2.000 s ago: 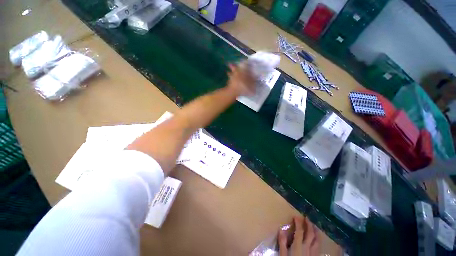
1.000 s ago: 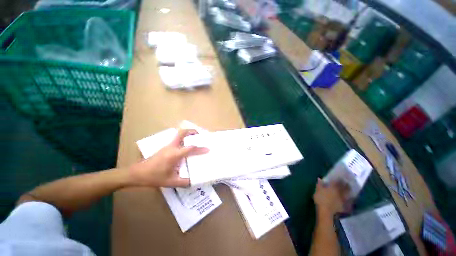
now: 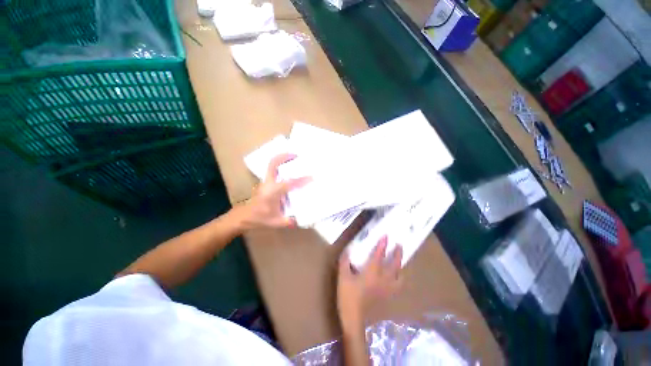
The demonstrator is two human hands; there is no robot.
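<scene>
My left hand (image 3: 271, 196) grips the left end of a white product box (image 3: 371, 161) held above the pile of boxes (image 3: 308, 136); glare washes out its top face. My right hand (image 3: 372, 275) is on the near end of another white product box (image 3: 410, 220), which slants under the first one's right part. The fingers of my right hand are slightly blurred. Clear poly bags (image 3: 400, 343) lie crinkled at the bottom, beside and partly behind my right forearm.
Wrapped white bundles (image 3: 268, 56) lie at the table's far end. A green crate (image 3: 107, 93) stands left. Bagged boxes (image 3: 505, 196) lie on the green conveyor belt (image 3: 400, 82). Across it are a blue-white box (image 3: 451, 27), silvery parts (image 3: 546, 154) and a red bin (image 3: 628, 264).
My right hand has come back from the belt to a box at the pile. My left hand still holds its box. The view has tilted down, and poly bags now show at the bottom.
</scene>
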